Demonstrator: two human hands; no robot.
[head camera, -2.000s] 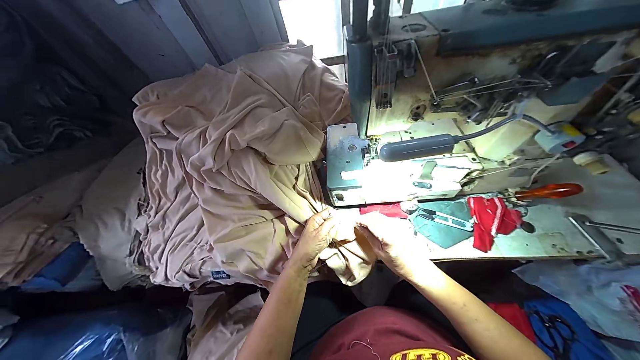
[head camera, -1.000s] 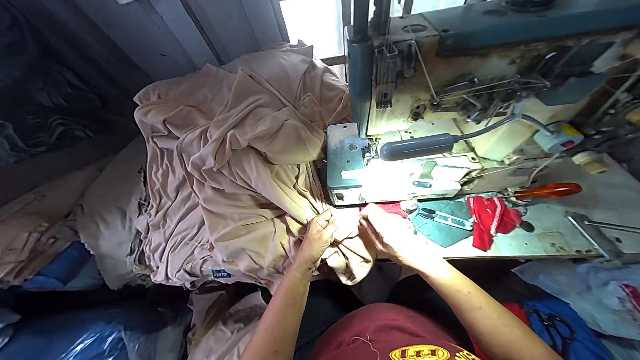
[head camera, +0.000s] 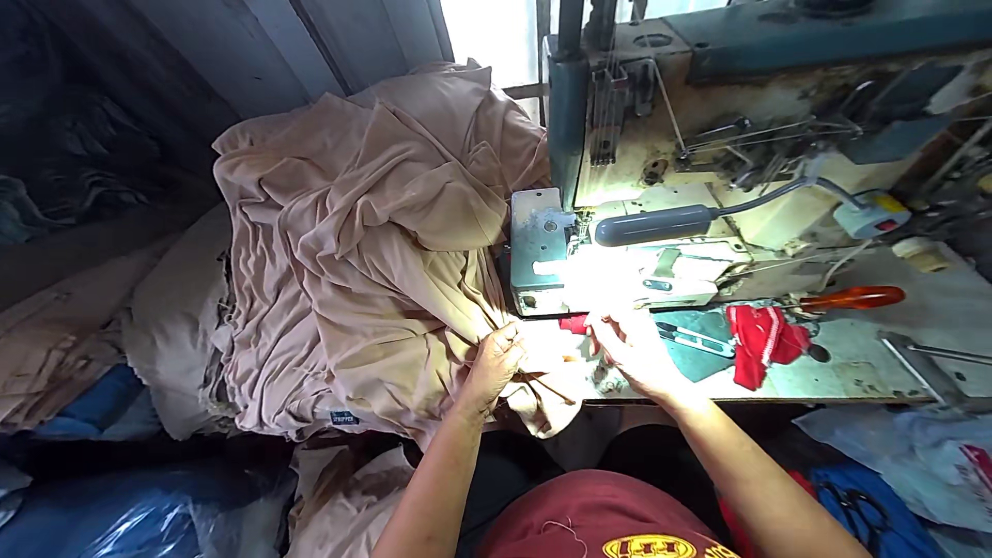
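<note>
My left hand (head camera: 496, 363) grips the edge of a beige knit fabric (head camera: 364, 232), which lies heaped to the left of an industrial sewing machine (head camera: 539, 248). My right hand (head camera: 624, 341) is just in front of the machine's brightly lit bed, beside a small piece of red cloth (head camera: 573, 324). Glare blurs its fingertips, so whether they pinch anything is unclear. A grey work lamp (head camera: 655, 225) lights the area above. To the right of this hand, thread snips (head camera: 696, 339) rest on a green patch of the table, next to a red cloth with white stitching (head camera: 756, 345).
An orange-handled screwdriver (head camera: 852, 299) and a thread cone (head camera: 921, 253) are on the table at right. A metal bracket (head camera: 918, 368) stands near its front edge. Plastic-wrapped blue fabric (head camera: 132, 504) is at lower left; black scissors (head camera: 856, 511) lie on blue cloth at lower right.
My right hand has moved away from the fabric edge near my left hand, up and right to the front of the machine bed. My left hand still holds the fabric in about the same place.
</note>
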